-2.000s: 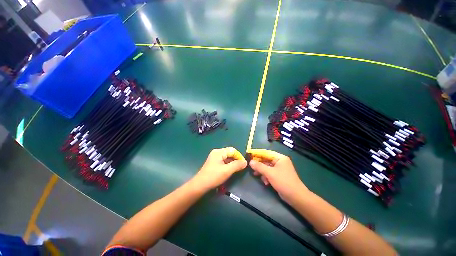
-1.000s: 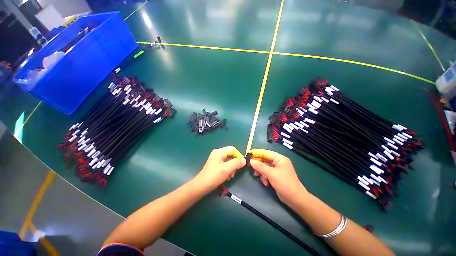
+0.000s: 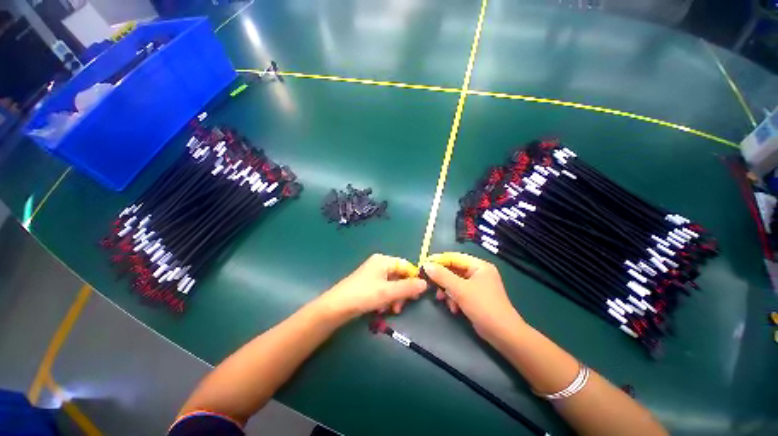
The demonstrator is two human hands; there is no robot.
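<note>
My left hand [image 3: 388, 283] and my right hand [image 3: 463, 285] meet at the near middle of the table, with yellow covers on the fingertips. Their fingertips pinch a small dark part [image 3: 422, 272] between them, mostly hidden by the fingers. One black wire harness [image 3: 461, 376] lies on the table below my hands, its red-and-black end and white label just under my left hand. A small heap of dark clips [image 3: 353, 206] lies beyond my left hand.
A slanted harness pile [image 3: 200, 217] lies at left, beside a blue bin [image 3: 145, 111]. Another harness pile [image 3: 584, 234] lies at right. A white box [image 3: 762, 145] stands at the right edge. Yellow tape [image 3: 463, 90] crosses the green table [image 3: 358, 128].
My left hand has turned slightly and its fingers have shifted around the small part. My right fingers have shifted a little too. The single harness lies nearly unchanged.
</note>
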